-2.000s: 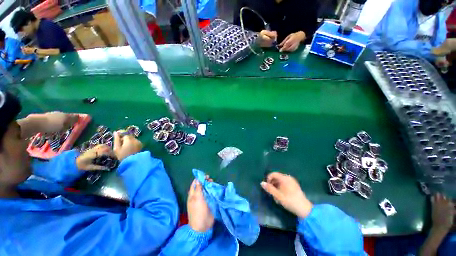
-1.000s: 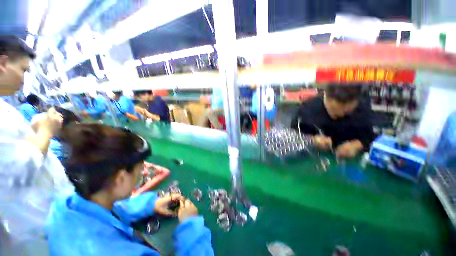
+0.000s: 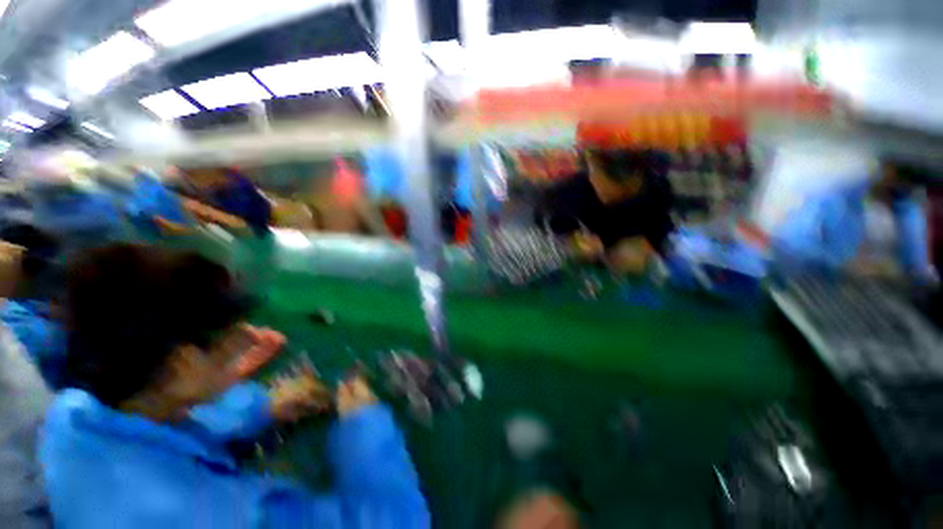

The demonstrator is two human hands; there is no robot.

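The view is strongly blurred. One bare hand (image 3: pixel 538 512), very likely mine, is cut off by the bottom edge; I cannot tell which hand it is or whether it holds anything. My other hand is not seen. Just beyond it a pale flat piece (image 3: pixel 527 436) lies on the green bench (image 3: pixel 579 346). A blurred dark pile of housings (image 3: pixel 760 480) lies at the lower right, with a bright white piece (image 3: pixel 794 467) on or by it. A single dark unit (image 3: pixel 628 418) lies between.
A metal post (image 3: pixel 414 165) stands left of centre, with more housings (image 3: pixel 419 382) and a white label (image 3: pixel 474 380) at its foot. A neighbour in blue (image 3: pixel 238 465) works at the left. A person in black sits opposite. Long dark trays (image 3: pixel 863 341) stand right.
The view has lifted from the bench, then swung right and blurred. The blue cloth and my two hands, seen earlier, have left view, except for one hand at the bottom edge.
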